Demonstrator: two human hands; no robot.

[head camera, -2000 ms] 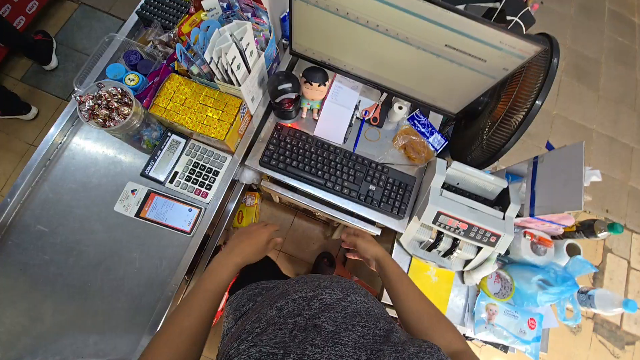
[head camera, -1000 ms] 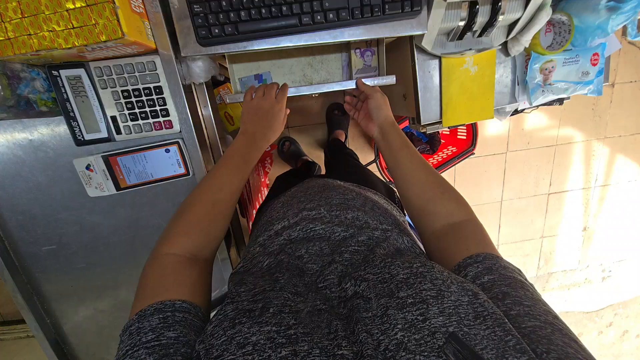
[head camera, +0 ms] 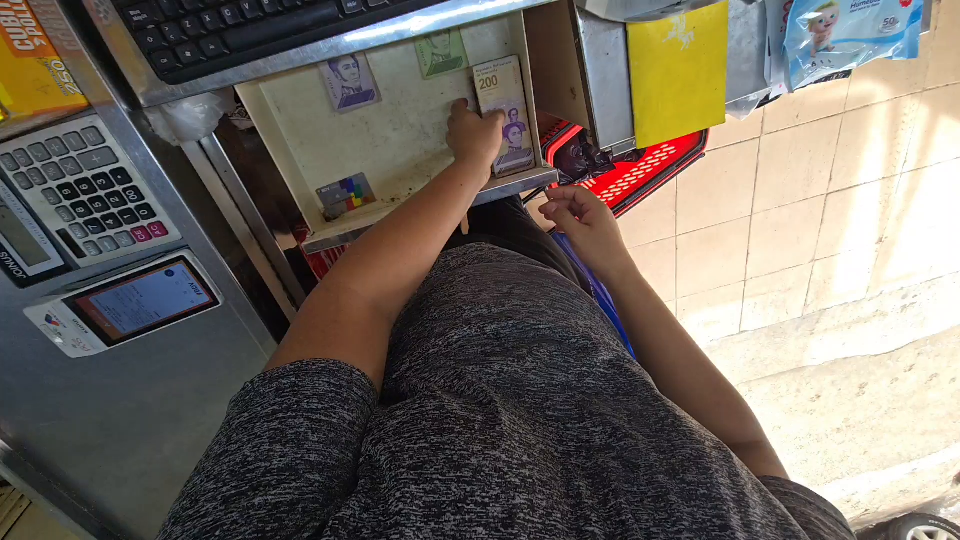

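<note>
A metal cash drawer (head camera: 405,142) stands pulled out below the keyboard. My left hand (head camera: 475,135) reaches into it, fingers touching the left edge of a stack of purple banknotes (head camera: 513,124) at the drawer's right side; whether the fingers grip the notes is unclear. A green banknote (head camera: 441,54) and another purple banknote (head camera: 351,81) lie farther back. In the drawer's near left corner lies a card with coloured blocks (head camera: 346,195). Outside the drawer's front right corner, my right hand (head camera: 581,214) hangs with its fingers curled and nothing visible in them.
A black keyboard (head camera: 225,26) rests above the drawer. On the metal counter at left are a calculator (head camera: 86,191) and a payment terminal (head camera: 124,304). A yellow sheet (head camera: 679,75), a pack of wipes (head camera: 851,37) and a red plastic basket (head camera: 645,176) are to the right.
The drawer is pulled farther out than a second ago. My left hand has gone from its front edge to the stack of notes inside; my right hand has let go of the drawer's front.
</note>
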